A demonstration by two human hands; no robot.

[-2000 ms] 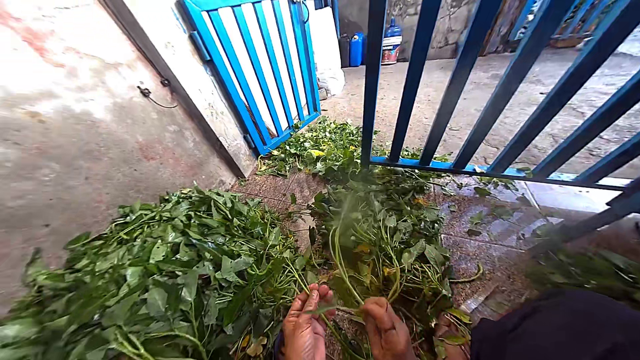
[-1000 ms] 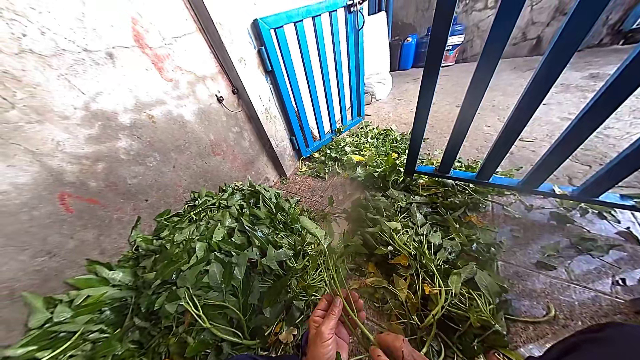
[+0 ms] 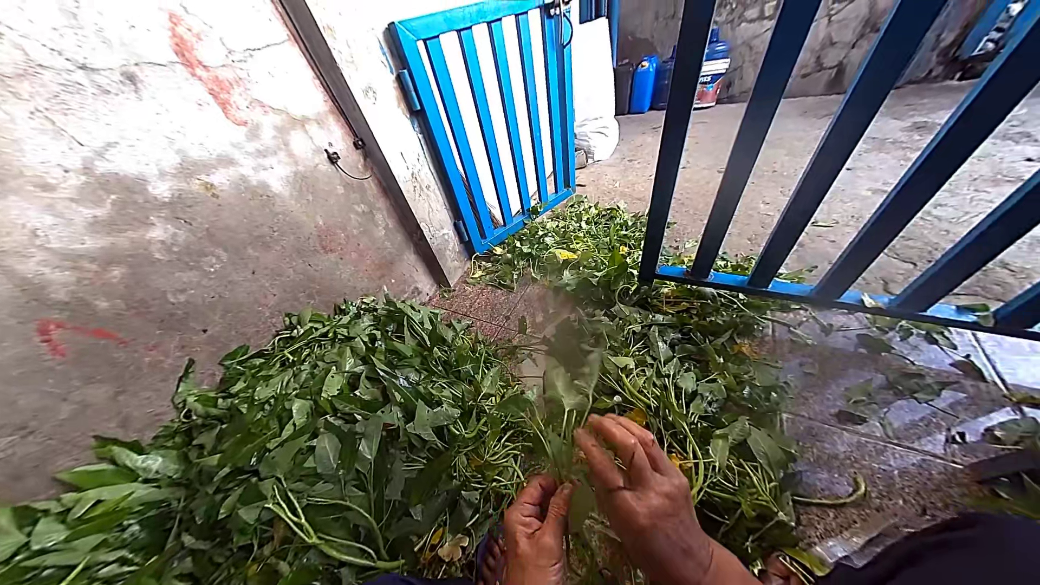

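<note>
My left hand [image 3: 536, 532] pinches the stems of a leafy green sprig [image 3: 569, 390] between thumb and fingers at the bottom centre. Just right of it and a little higher, my right hand [image 3: 646, 491] has its fingers bent at the same sprig's stems; whether they grip it is unclear. The sprig's upper leaves are blurred. A large heap of leafy green stems [image 3: 341, 439] lies to the left of my hands. Another heap, of tangled stems with some yellow leaves [image 3: 691, 390], spreads behind and right of them.
A blue metal gate leaf [image 3: 504, 122] stands by the rough wall [image 3: 162, 227] at the left. Dark blue bars [image 3: 756, 138] with a lower rail cross the upper right. Blue containers [image 3: 643, 84] stand farther back. Loose leaves lie on wet floor tiles [image 3: 845, 439] at the right.
My right hand has come up from low beside the left hand to the sprig's stems, its back now showing. The left hand stays low with stems in its fingers.
</note>
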